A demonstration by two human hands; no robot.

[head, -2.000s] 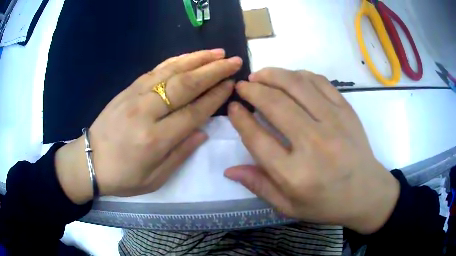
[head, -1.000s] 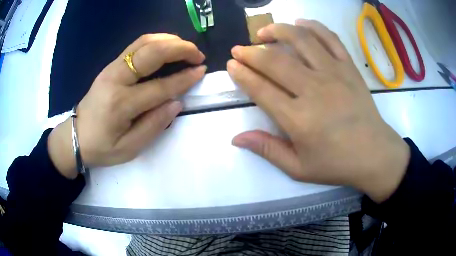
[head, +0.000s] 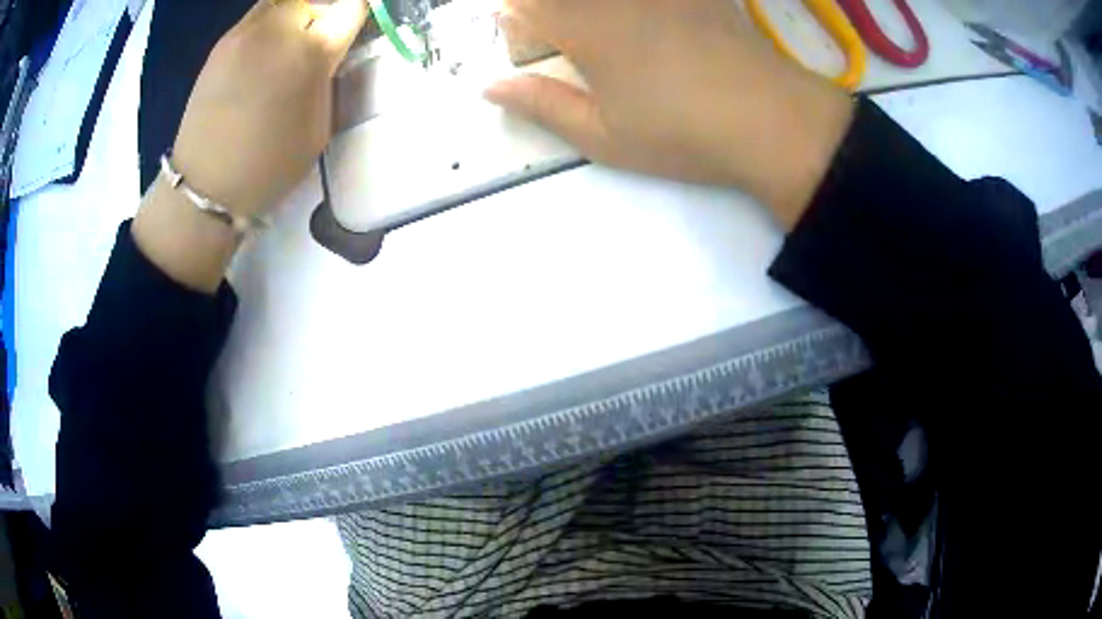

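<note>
The black fabric panel (head: 163, 91) shows only as a dark strip left of my left hand at the top left. My left hand (head: 260, 109) is at the top, cut off by the upper edge, its fingers beside the machine's metal bed plate (head: 423, 163). My right hand (head: 659, 91) lies right of the presser foot (head: 445, 55), palm down, thumb apart; its upper fingers are cut off by the picture's edge. The green guard (head: 396, 33) stands between the hands. Whether either hand grips the fabric is hidden.
Scissors with a yellow handle loop (head: 822, 42) and a red one (head: 888, 27) lie at the top right, with small snips (head: 1025, 61) beyond. A ruler-marked tape (head: 544, 423) follows the table's front edge. Striped cloth (head: 628, 520) is below. White-and-black pieces (head: 73, 97) lie at the upper left.
Both hands have moved away from me, towards the top. The black panel has moved up and left, uncovering the metal bed plate. The view has shifted and tilted.
</note>
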